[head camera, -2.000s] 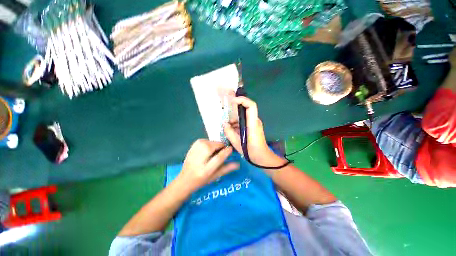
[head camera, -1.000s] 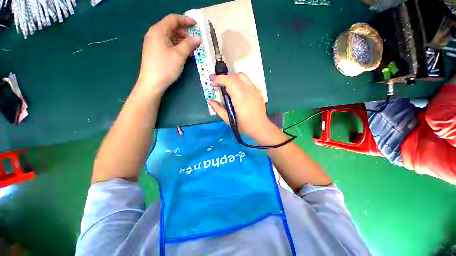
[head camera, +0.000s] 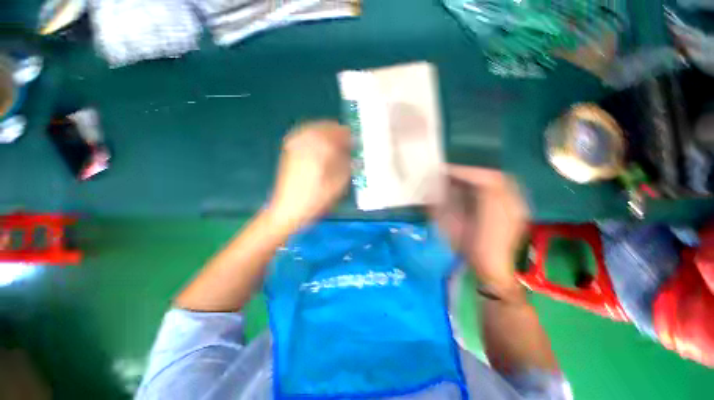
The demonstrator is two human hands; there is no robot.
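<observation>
The pale work board (head camera: 401,168) with a darker patch lies on the bench in front of me. The green PCB panel (head camera: 358,144) runs along its left edge. My left hand (head camera: 313,168) is curled beside the panel, at or on the board's left edge; blur hides its fingertips. My right hand (head camera: 479,215) is strongly blurred at the board's lower right corner, and I cannot tell what it holds. The soldering iron cannot be made out. A dark line crosses my right wrist; it may be the cord.
A round tin (head camera: 585,143) and a dark boxy object (head camera: 677,129) are at right. Green PCB panels (head camera: 540,31) and white strip bundles (head camera: 145,31) lie at the back. A small black item (head camera: 78,143) is at left. A person in red (head camera: 689,312) sits beside a red stool (head camera: 575,269).
The view has shifted, so the board appears lower and further right. My right hand has moved off the board's middle to its right edge. The iron no longer shows over the board.
</observation>
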